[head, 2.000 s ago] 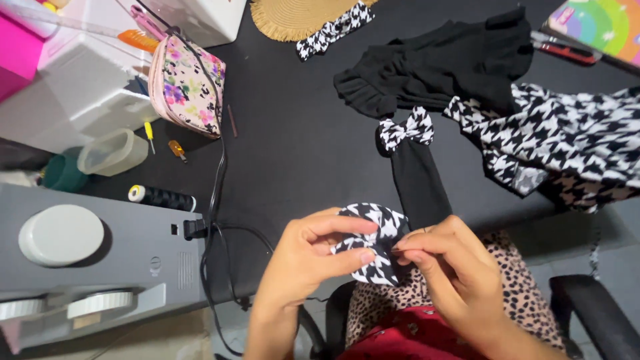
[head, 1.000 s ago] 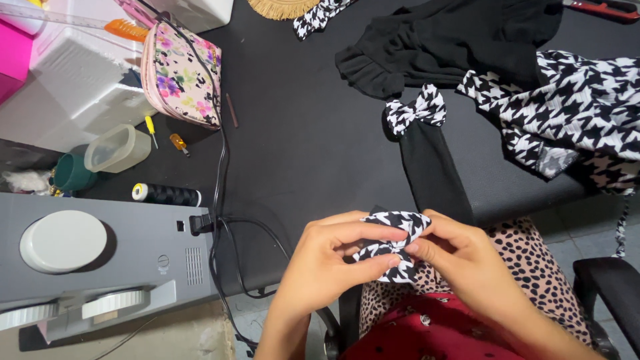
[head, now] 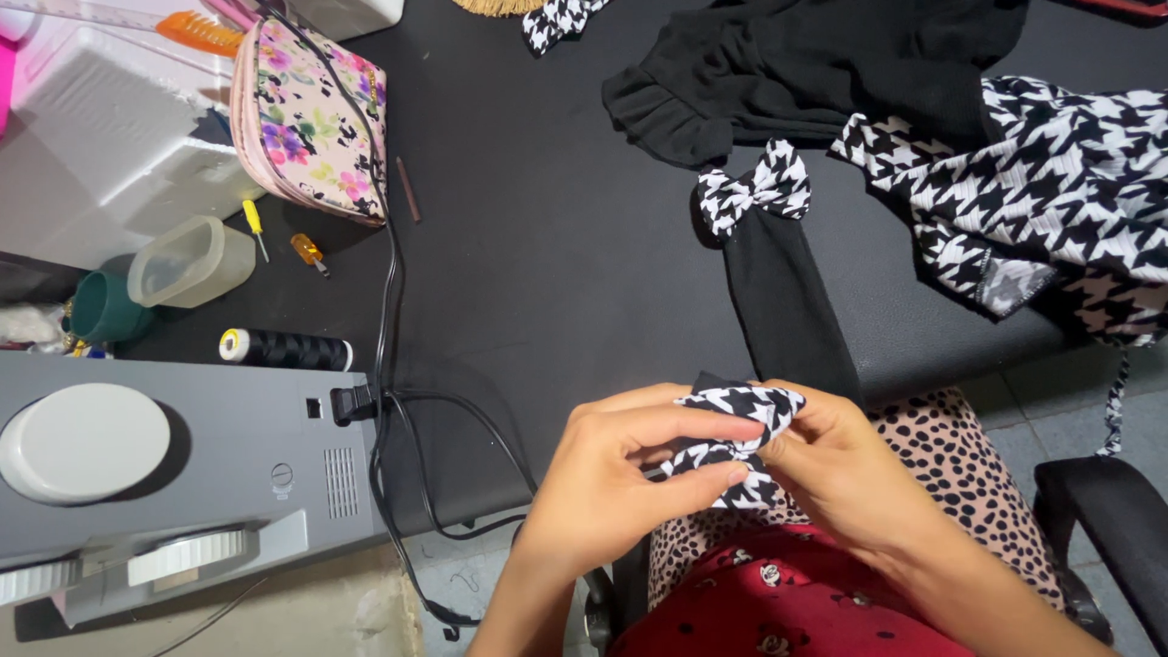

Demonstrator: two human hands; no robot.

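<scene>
My left hand [head: 630, 461] pinches a black-and-white houndstooth fabric bow [head: 753, 401] near its gathered centre, fingers on one side and thumb on the other. My right hand [head: 830, 465] grips the same bow at its right edge, its fingertips partly hidden behind the cloth. Beyond my hands a black fabric strip [head: 785, 283] lies on the black table, with a second houndstooth bow [head: 753, 192] at its far end. A gathered black garment [head: 803, 73] and houndstooth cloth [head: 1077, 173] lie at the upper right.
At the lower left stands a grey sewing machine [head: 228, 474] with a black power cord [head: 388, 301]. A black thread spool [head: 287, 351], a plastic tub [head: 196, 260], small screwdrivers and a floral pouch [head: 319, 119] sit beyond it. A chair armrest [head: 1104, 511] is at the right.
My right hand has closed in on the bow's right edge, and the bow has turned a little between my hands. The other fabric pieces have not moved on the table.
</scene>
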